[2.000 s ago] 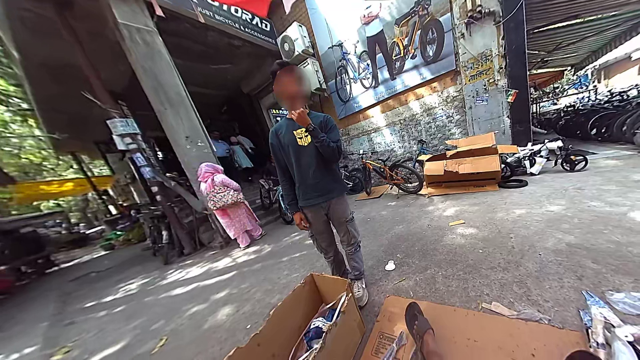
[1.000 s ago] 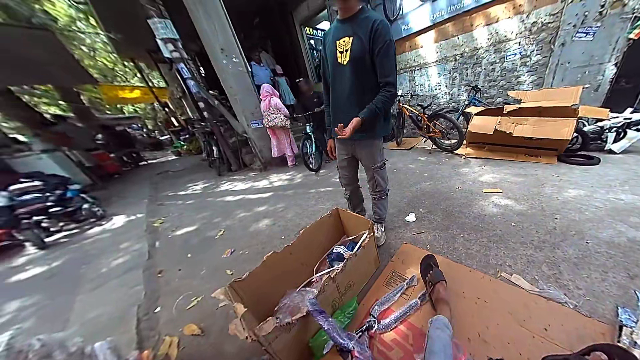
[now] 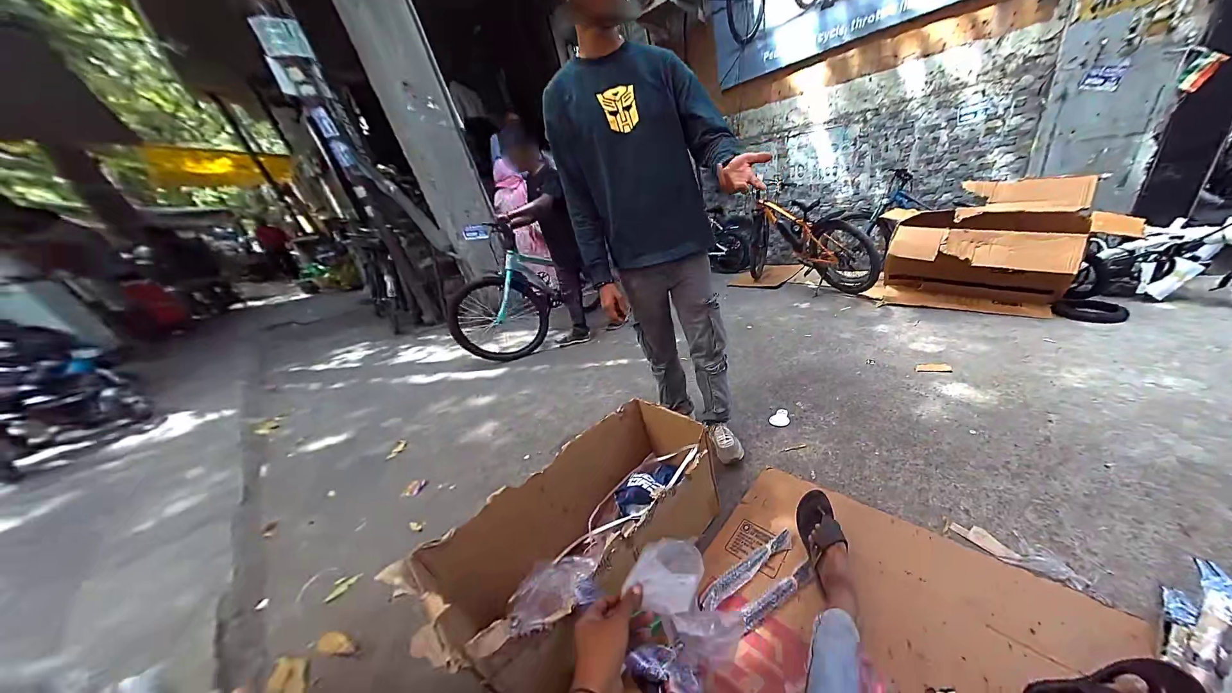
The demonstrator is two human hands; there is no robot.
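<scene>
At the bottom centre, my left hand (image 3: 603, 635) pinches a clear plastic bag (image 3: 666, 577) beside the near side of a long open cardboard box (image 3: 539, 515). Inside the box lie a dark blue wrapped item (image 3: 643, 489), pale straps and crumpled clear plastic (image 3: 553, 592). Just right of the bag, bubble-wrapped tube-like parts (image 3: 741, 573) rest on a flat cardboard sheet (image 3: 914, 577). Below my hand is a purplish wrapped item (image 3: 659, 664), partly hidden. My right hand cannot be made out.
A person (image 3: 635, 164) stands behind the box, one palm held out. My sandalled foot (image 3: 823, 529) is on the sheet. Behind are another person with a teal bicycle (image 3: 505, 308), an orange bicycle (image 3: 818, 241) and a large torn carton (image 3: 982, 255). Plastic wrapping (image 3: 1203, 616) lies at right.
My left hand has come into view, holding the plastic bag. The standing person's hand has moved outward, palm open. A teal bicycle with a person beside it now shows more fully.
</scene>
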